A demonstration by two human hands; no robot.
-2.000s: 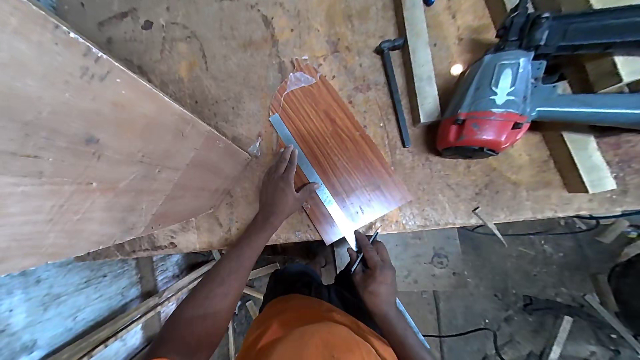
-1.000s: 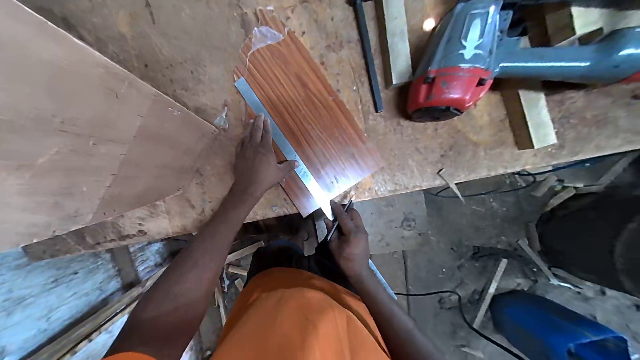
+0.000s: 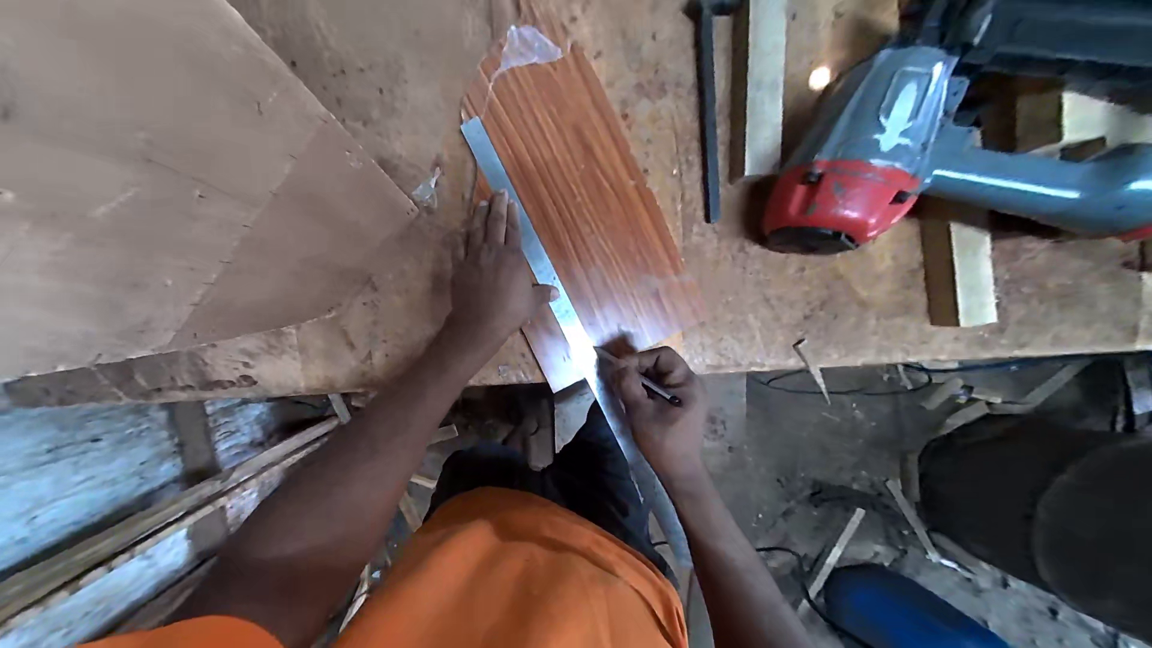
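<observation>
A wood-grain laminate sheet (image 3: 585,189) lies at a slant on the wooden workbench (image 3: 729,306), its near end at the bench edge. Along its left side runs a metal straightedge (image 3: 508,193), which extends past the edge toward my body. My left hand (image 3: 495,270) presses flat on the straightedge and the laminate's left strip, fingers together and thumb across the metal. Between the fingers of my right hand (image 3: 661,405) is a thin pen-like marking tool (image 3: 661,390), its tip at the straightedge near the laminate's near end.
A red and grey nail gun (image 3: 846,171) lies at the right among wood strips (image 3: 765,90). Left of them is a dark metal bar (image 3: 709,117). A large plywood panel (image 3: 162,180) fills the left. Wood scraps, cables and a blue object (image 3: 909,607) are on the floor.
The view has shifted. My left hand stays on the straightedge, and my right hand keeps the marking tool near the laminate's near end.
</observation>
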